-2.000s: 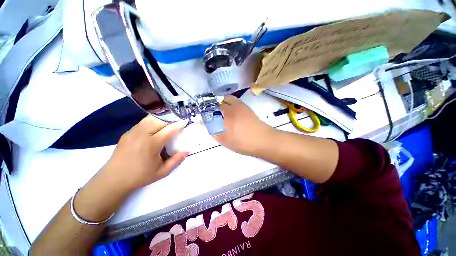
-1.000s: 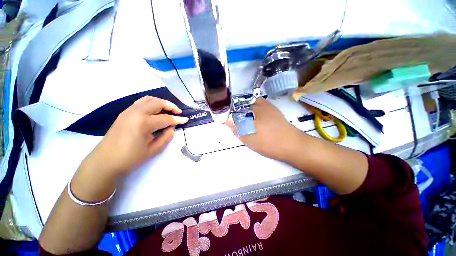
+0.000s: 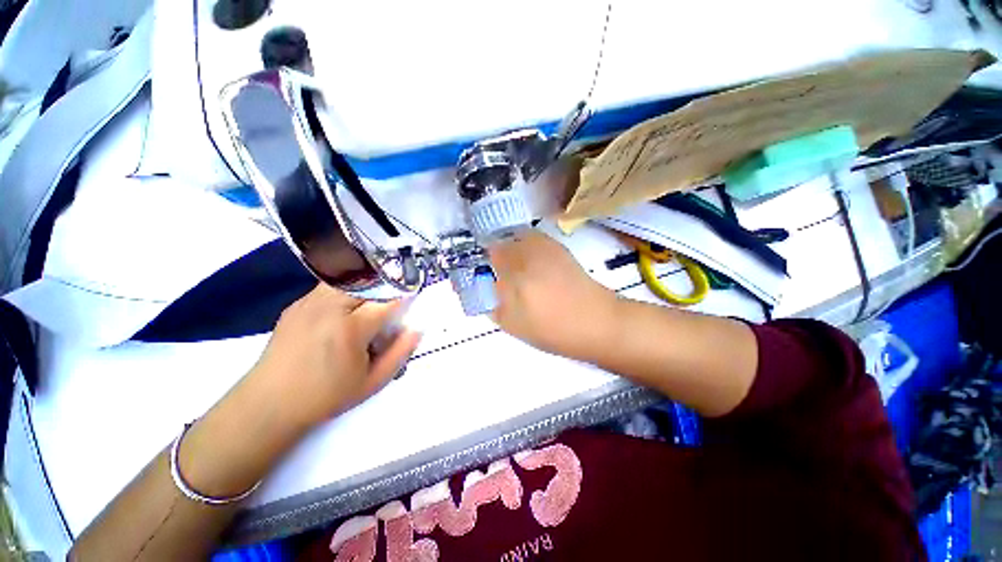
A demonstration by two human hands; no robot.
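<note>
The dark band (image 3: pixel 225 291) lies on the white machine table and runs under my left hand toward the needle area. My left hand (image 3: pixel 335 346) rests at the band's end, its fingertips just left of the presser foot (image 3: pixel 423 266); thumb and forefinger are apart, and what lies under the fingers is hidden. My right hand (image 3: pixel 538 288) is beside the grey-blue ribbed block (image 3: pixel 475 288), right of the needle area; its fingertips are hidden behind the block and machine parts. The brand label does not show. The chrome-edged guard (image 3: pixel 288 181) stands above my left fingers.
The white machine head (image 3: pixel 418 66) with a blue stripe spans the back. A cardboard note (image 3: pixel 758 110) with a green block (image 3: pixel 793 163) leans at right. Yellow-handled scissors (image 3: pixel 672 274) and pale and dark strips lie below it. More strips (image 3: pixel 66 165) hang at left. Blue crates are at lower right.
My left hand has moved from the labelled part of the band toward the needle, and the label is now out of sight. The view has shifted. My right hand remains beside the block.
</note>
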